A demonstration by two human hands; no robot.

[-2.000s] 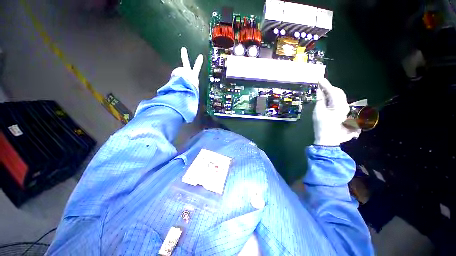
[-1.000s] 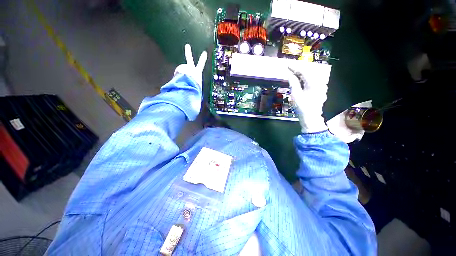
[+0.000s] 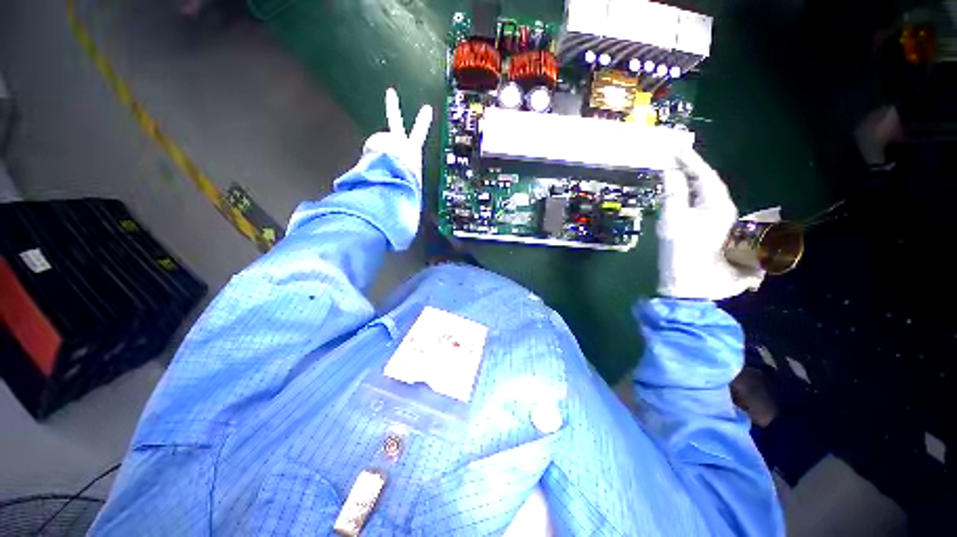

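The power supply board point(image 3: 504, 215) lies on the green mat in front of me. It carries two silver-white heat sinks point(image 3: 577, 142) and red-orange wound coils point(image 3: 477, 65). My left hand point(image 3: 397, 142), gloved white, is left of the board with two fingers spread, holding nothing. My right hand point(image 3: 698, 236), gloved white, is at the board's right edge by the near heat sink's end. Its fingers are partly closed; I cannot tell if a thin brush is in them. The liquid cup point(image 3: 779, 248), amber inside, is just right of this hand, partly overlapping the white wipe point(image 3: 769, 215).
The green mat point(image 3: 546, 283) extends around the board. A black floor crate point(image 3: 94, 283) with a red-orange panel stands at the left on the grey floor, near a yellow line point(image 3: 157, 136). Dark tote surfaces point(image 3: 871, 304) are at the right.
My right hand moved left over the near heat sink, then back right to the board's right edge beside the cup, uncovering the lower right components. My left hand stayed nearly still.
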